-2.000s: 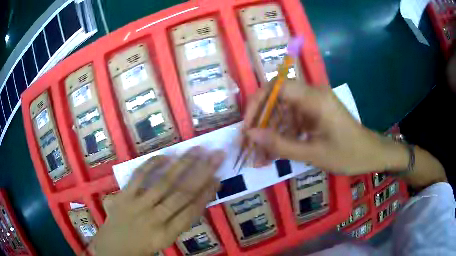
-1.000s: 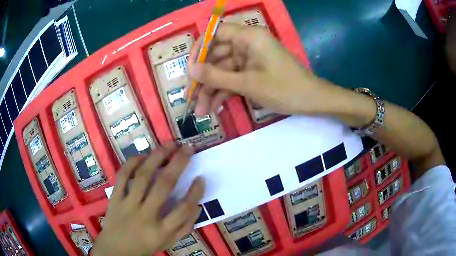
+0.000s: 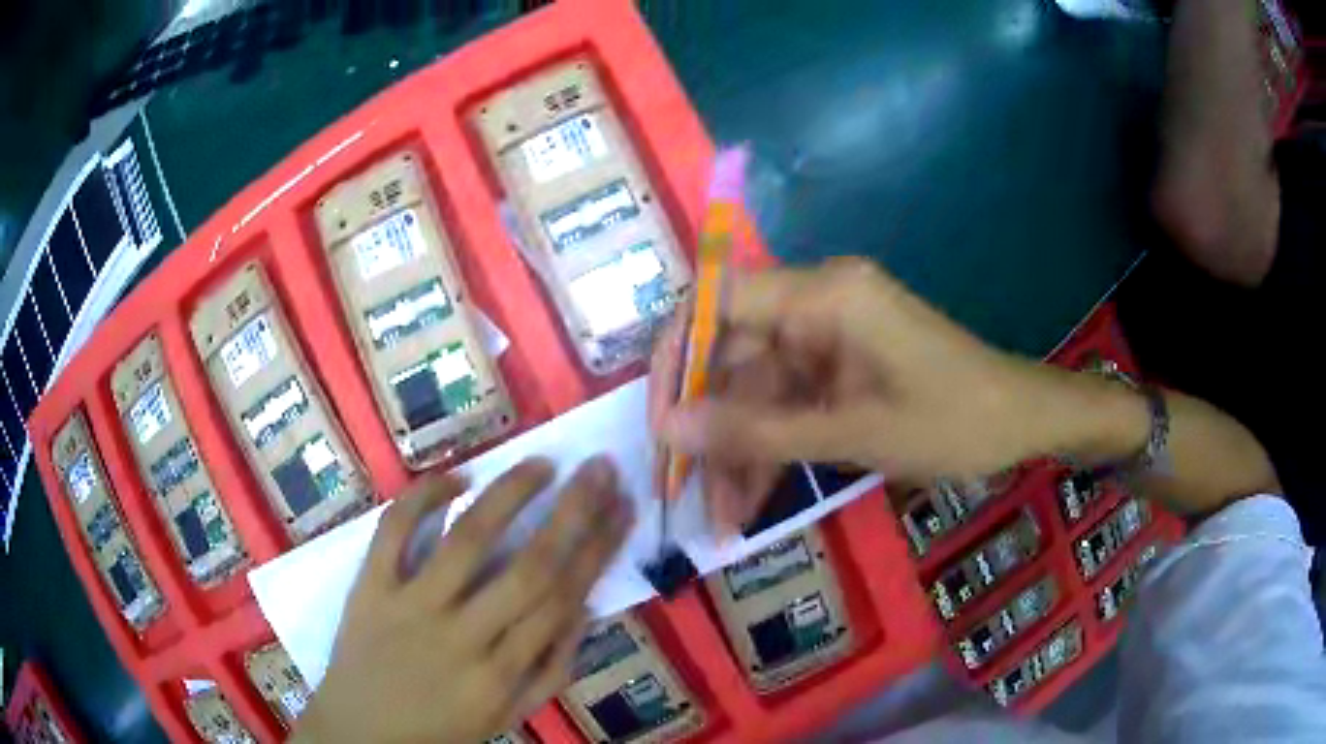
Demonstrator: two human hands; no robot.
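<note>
The orange tweezers (image 3: pixel 708 313) with a pink end are held like a pen in my right hand (image 3: pixel 829 393). Their tips are at a black square sticker (image 3: pixel 670 568) near the lower edge of the white backing strip (image 3: pixel 327 586). My left hand (image 3: pixel 465 611) lies flat on the strip with fingers spread. The strip lies across the red foam tray (image 3: pixel 662 109), between its two rows of gold-beige phones. The upper-row phone (image 3: pixel 415 313) has a black square at its lower end. The far right upper phone (image 3: pixel 589 218) shows a bright, shiny lower end.
Another long strip with black pieces (image 3: pixel 73 276) lies at the far left on the dark green bench (image 3: pixel 931 160). More filled red trays (image 3: pixel 1083 581) are at the lower right. Another person's arm (image 3: pixel 1219 160) is at the upper right.
The tray has shifted left in view. My right hand has moved from an upper-row phone back down to the strip with the tweezers. My left hand has stayed on the strip.
</note>
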